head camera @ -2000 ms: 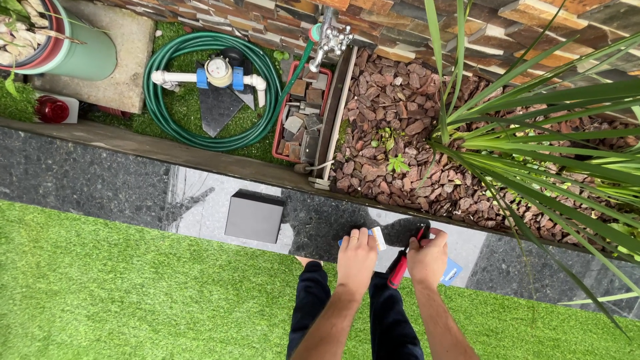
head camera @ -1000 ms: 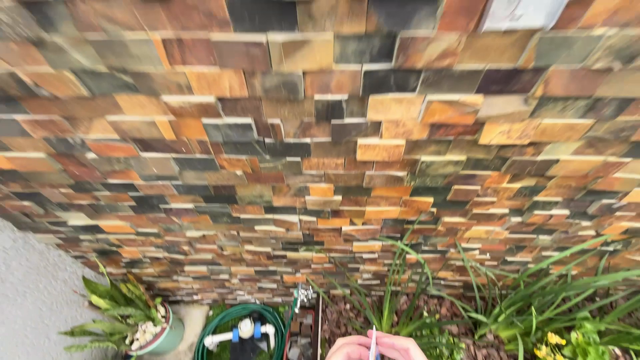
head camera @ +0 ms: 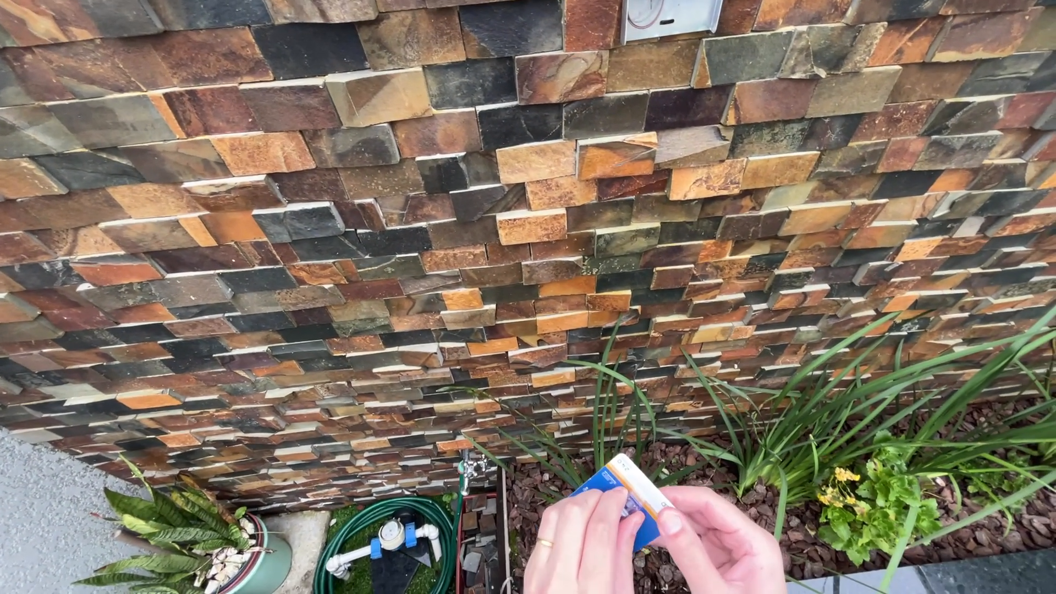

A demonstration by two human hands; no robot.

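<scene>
A small blue and white cardboard box with an orange stripe is between my two hands at the bottom, in front of the planted bed. My left hand, with a ring on one finger, grips the box's blue face. At its right end, the thumb and fingers of my right hand hold the white edge. High on the slate-clad wall is an open metal electrical box, cut off by the top of the view.
A potted snake plant stands lower left. Beside it are a coiled green hose, a water meter and a tap. Long-leaved plants and a yellow-flowered plant grow in bark mulch along the wall.
The view has swung up from the stone ledge to the wall. Two seconds ago my right hand held a red and black tool; now both hands are on the small box.
</scene>
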